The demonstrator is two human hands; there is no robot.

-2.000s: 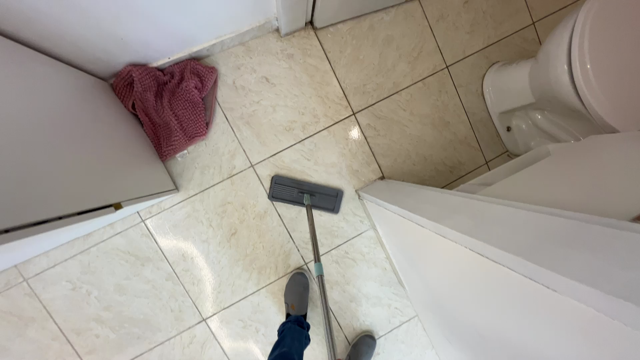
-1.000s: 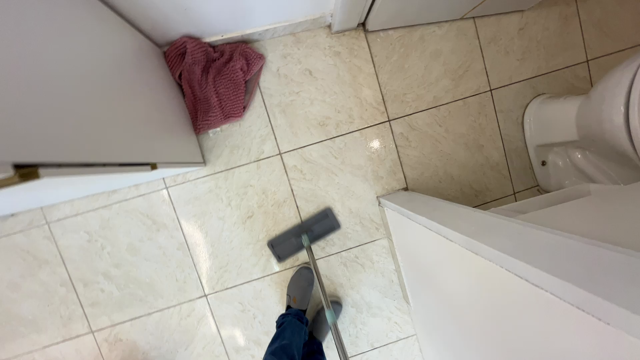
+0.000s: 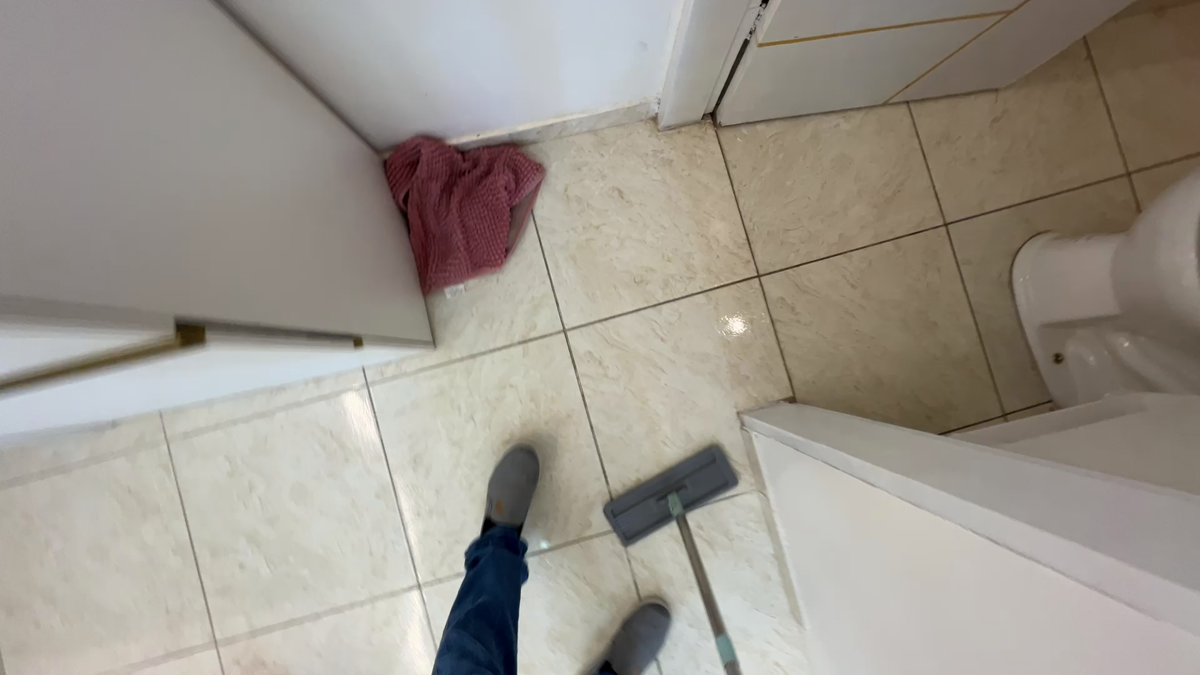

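Observation:
Neither my left hand nor my right hand shows in the head view. A flat mop with a grey rectangular head lies flat on the tiled floor, to the right of my feet. Its metal pole with pale green joints runs down out of the bottom edge, so what holds it is hidden. My grey shoe stands left of the mop head, and the other grey shoe is near the bottom edge, left of the pole. A crumpled dark pink towel lies on the floor in the corner.
A white cabinet with gold-coloured trim stands at the left, beside the towel. The end of a white partition juts in at the lower right. Beyond it is a white toilet. A white door with gold lines is at the top right.
The mop head has moved from in front of my feet to their right, beside the partition. My feet have moved farther apart, and one has come forward on the left.

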